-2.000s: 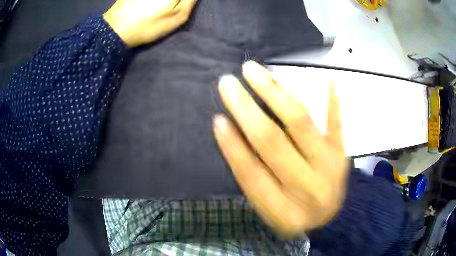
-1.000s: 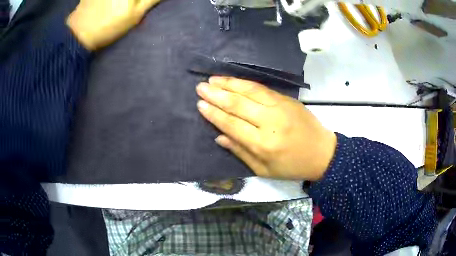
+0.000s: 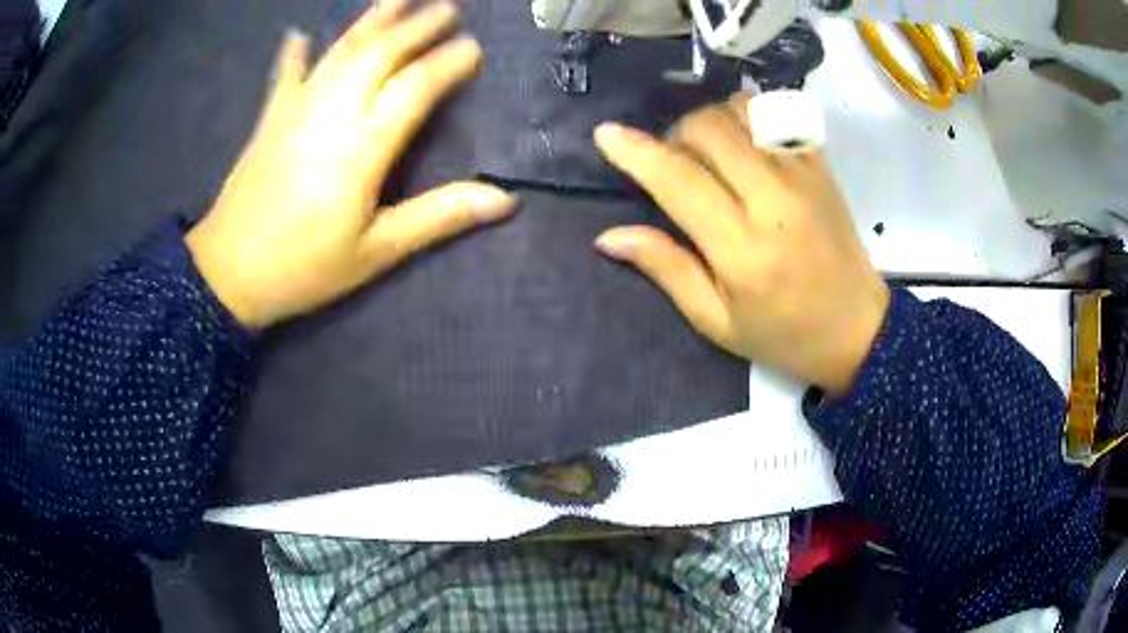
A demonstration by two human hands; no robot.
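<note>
A dark garment panel (image 3: 495, 334) lies flat over the machine bed and table. A narrow dark folded edge (image 3: 563, 189) runs across it between my hands. My left hand (image 3: 334, 173) lies on the panel at the left with fingers spread, its thumb tip at the left end of the fold. My right hand (image 3: 755, 235) rests on the panel's right part, thumb and forefinger apart on either side of the fold; some of its fingers are partly hidden behind a white knob (image 3: 787, 120). The presser foot (image 3: 572, 74) is just beyond the fold, over the cloth.
The machine head (image 3: 619, 15) crosses the top edge. Yellow-orange loops (image 3: 922, 62) lie at the upper right on the pale machine bed (image 3: 915, 198). A yellow-edged part (image 3: 1085, 371) stands at the far right. The white table edge (image 3: 705, 464) has a dark worn patch (image 3: 563, 480).
My left hand has moved right and down onto the panel, fingers spread. My right hand has moved up and right. The raised fold now lies flatter, and the panel's near edge has tilted.
</note>
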